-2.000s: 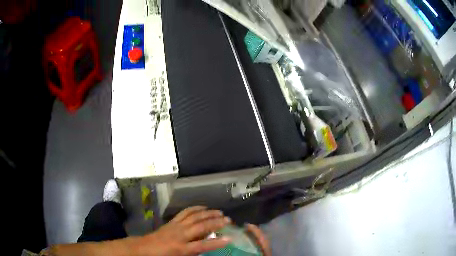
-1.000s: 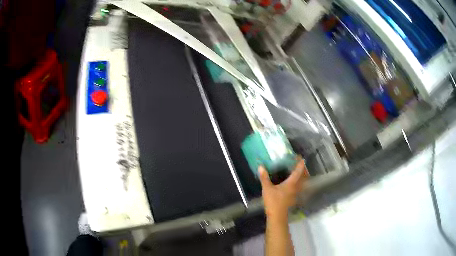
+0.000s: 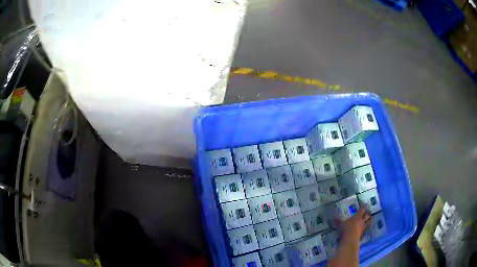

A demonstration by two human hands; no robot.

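Note:
A large blue plastic crate (image 3: pixel 304 107) holds rows of small white and pale teal product cartons (image 3: pixel 261 208). Two cartons at its far right stand higher than the rest. My right hand (image 3: pixel 353 225) reaches in from the bottom edge, at the crate's near right. Its fingers are on the near end of a carton (image 3: pixel 346 207), which sits slightly tilted above its neighbours; its underside is hidden. My left hand is out of the picture.
A white scuffed cover (image 3: pixel 141 57) stands left of the crate. The machine's end frame (image 3: pixel 57 172) is at the far left. A yellow floor line (image 3: pixel 282 77) runs behind the crate. White pieces (image 3: pixel 451 234) lie on a board at lower right.
The view has swung right from the belt to the crate. My right hand has left the carton at the belt's right side and is now at a carton in the crate.

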